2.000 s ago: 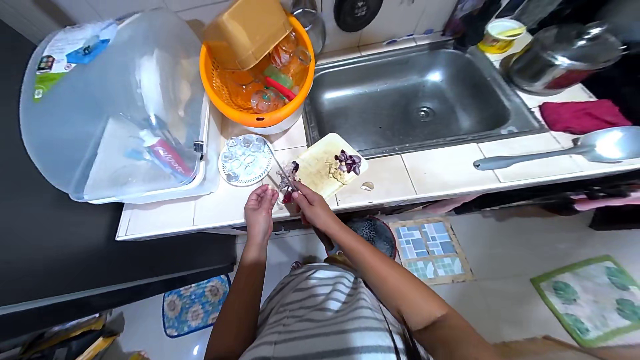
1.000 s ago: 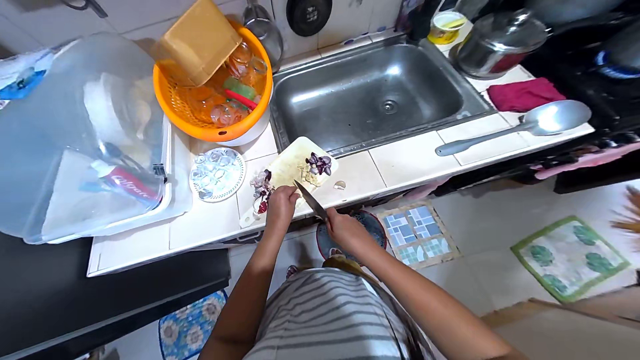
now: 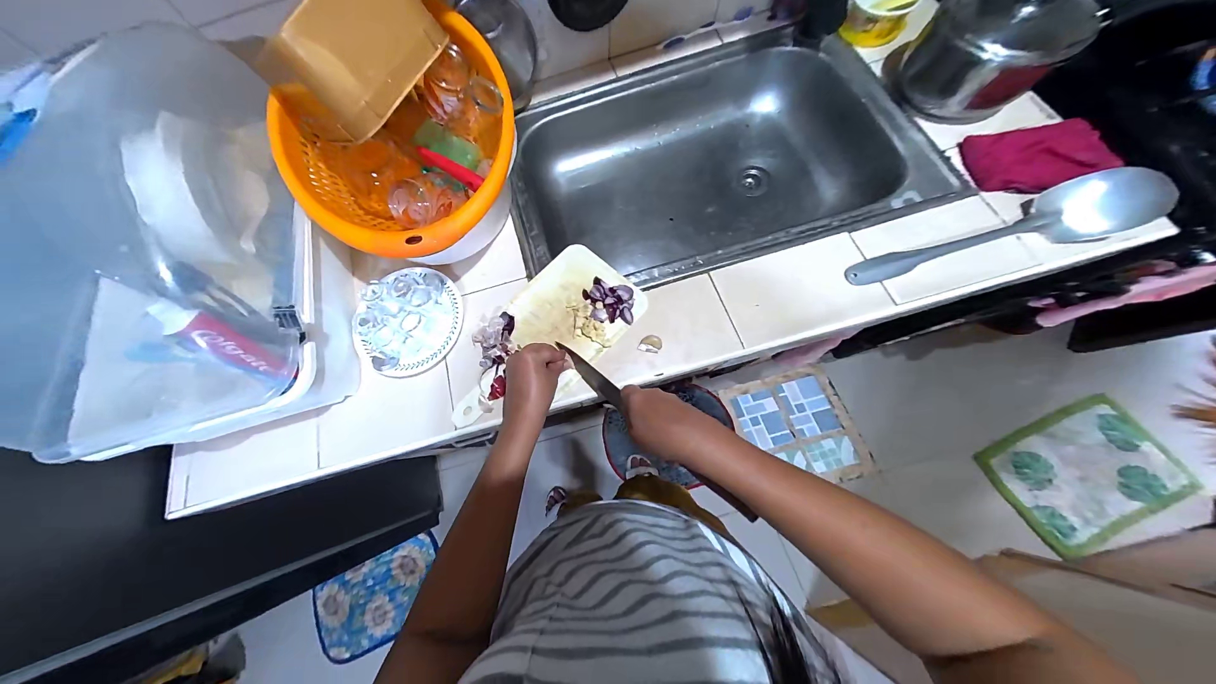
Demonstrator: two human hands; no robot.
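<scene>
My right hand (image 3: 655, 418) grips a kitchen knife (image 3: 594, 375), its blade pointing up and left toward my left hand (image 3: 537, 366). The left fingers are pinched over the lower part of a cream cutting board (image 3: 541, 299); a small pale piece seems to be between them, too small to name. Sliced purple onion (image 3: 611, 301) and chopped garlic (image 3: 591, 325) lie at the board's right side. Onion skins (image 3: 494, 340) are heaped at its left edge. A single garlic clove (image 3: 650, 344) rests on the tiles to the right of the board.
Left of the board is a patterned plate (image 3: 408, 321). Behind stand an orange basket (image 3: 394, 228) of glasses and a steel sink (image 3: 712, 161). A large lidded plastic container (image 3: 85, 285) fills the left. A big spoon (image 3: 997, 237), red cloth (image 3: 1040, 157) and metal pot (image 3: 988, 66) are at right.
My hands were close together over the board's left side two seconds ago; the right hand has since moved right, and the knife now shows clearly between them. The view has shifted somewhat.
</scene>
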